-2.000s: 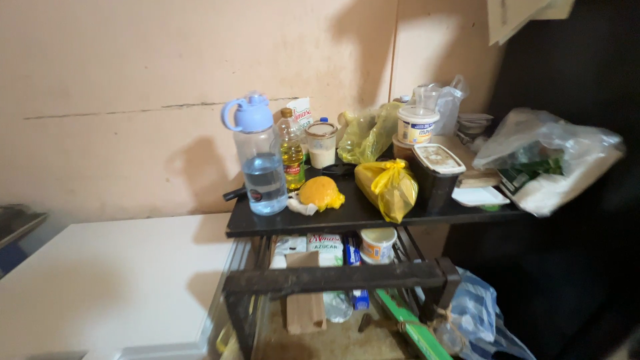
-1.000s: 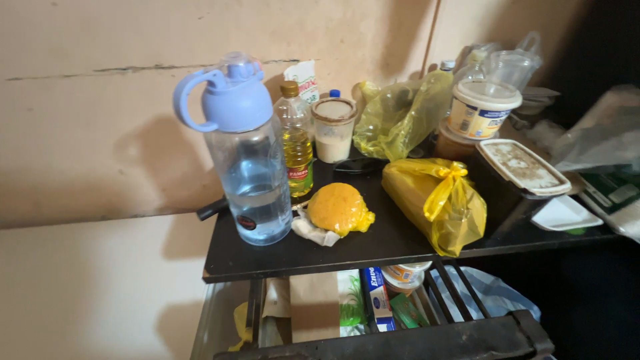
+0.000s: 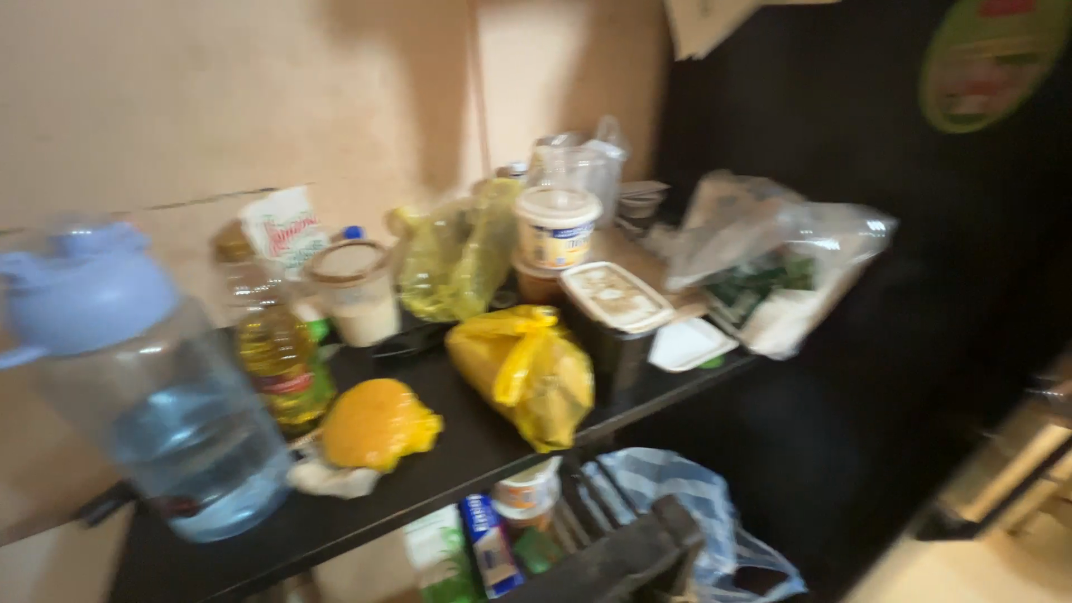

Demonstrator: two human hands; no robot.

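Neither of my hands shows in the head view. On the black shelf top (image 3: pixel 419 473) stands a clear water bottle with a blue lid (image 3: pixel 176 427), at the left. Beside it are an oil bottle (image 3: pixel 280 360) and a cup of pale contents (image 3: pixel 356 293). An orange bundle in yellow plastic (image 3: pixel 373 425) lies near the front edge, and a tied yellow plastic bag (image 3: pixel 532 377) rests right of it. A lidded dark container (image 3: pixel 615 306) and a white plastic tub (image 3: pixel 557 226) stand behind and beside that bag. The picture is blurred.
A crumpled yellow-green bag (image 3: pixel 461 255) lies by the wall. Clear plastic bags with something green inside (image 3: pixel 779 276) lie at the shelf's right end. Below are a dark chair back or bar (image 3: pixel 620 553), a blue box (image 3: pixel 490 548) and a blue-white bag (image 3: pixel 670 494). A dark upright surface (image 3: pixel 837 419) stands at right.
The view has swung to the right and come nearer than two seconds ago. The things on the shelf keep their places; no hand shows in any frame.
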